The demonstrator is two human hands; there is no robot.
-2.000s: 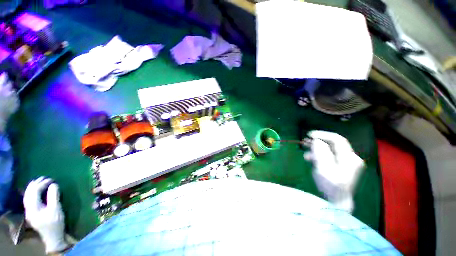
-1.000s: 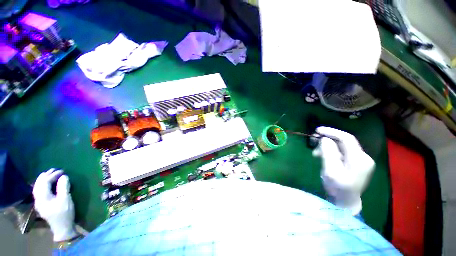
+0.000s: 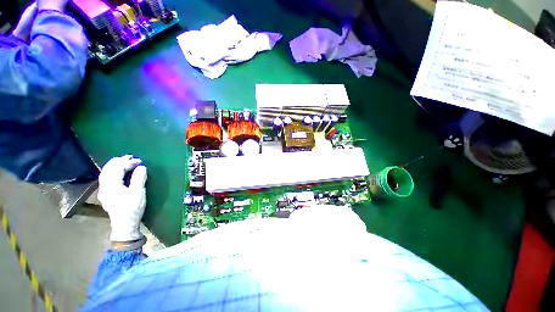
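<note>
The green circuit board lies flat in front of me, with a long heat sink, a finned heat sink, two copper-orange chokes and a yellow-brown transformer. The small green cup is at its right end; a thin stick shows behind the cup's rim. My left hand, white-gloved, rests empty at the mat's left edge, thumb and fingers apart. A washed-out white shape at the board's front edge may be my right glove; it merges with my clothing, so its grip is hidden.
Crumpled white cloth and greyish-purple cloth lie behind the board. A printed sheet partly covers a fan at right. A person's blue sleeve and another board are at upper left. A red surface is at lower right.
The view has turned left, so the board and cup appear farther right. My right hand has left the place beside the cup. My left hand stays spread at the mat's edge.
</note>
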